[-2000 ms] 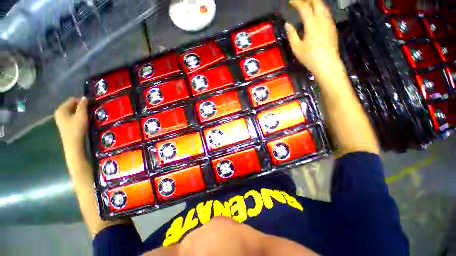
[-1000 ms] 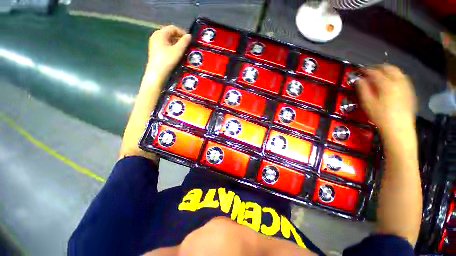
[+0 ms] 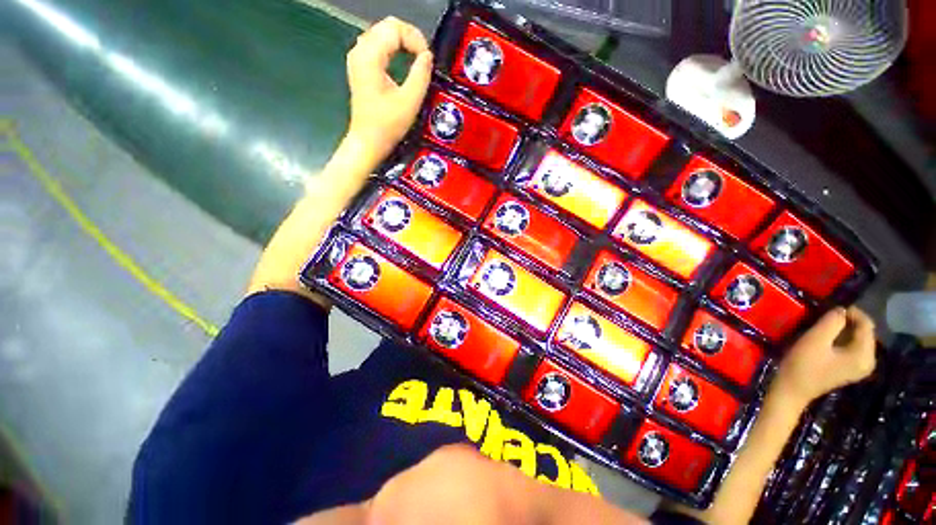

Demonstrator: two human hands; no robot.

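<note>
A black blister tray (image 3: pixel 577 246) lies slantwise before my chest, its right end lower in the picture. Its pockets hold glossy red units (image 3: pixel 619 130), one in each; glare turns some orange or yellow. Each unit has a round silver insert (image 3: pixel 591 123) near its left end. My left hand (image 3: pixel 388 82) pinches the tray's rim near the upper left corner, thumb and finger forming a ring. My right hand (image 3: pixel 827 354) grips the rim near the right corner. The tray looks slightly bent between the hands. Fingertips under the rim are hidden.
A desk fan (image 3: pixel 818 41) with a white base stands beyond the tray at the upper right. A stack of black trays (image 3: pixel 847 446) with red units is at the lower right, cut off by the edge. A green surface (image 3: pixel 205 113) runs along the upper left, above grey floor with a yellow line.
The tray's left end has risen and its right end dropped in the picture. My right hand has moved from over the right-hand units down to the right rim. More of the fan shows.
</note>
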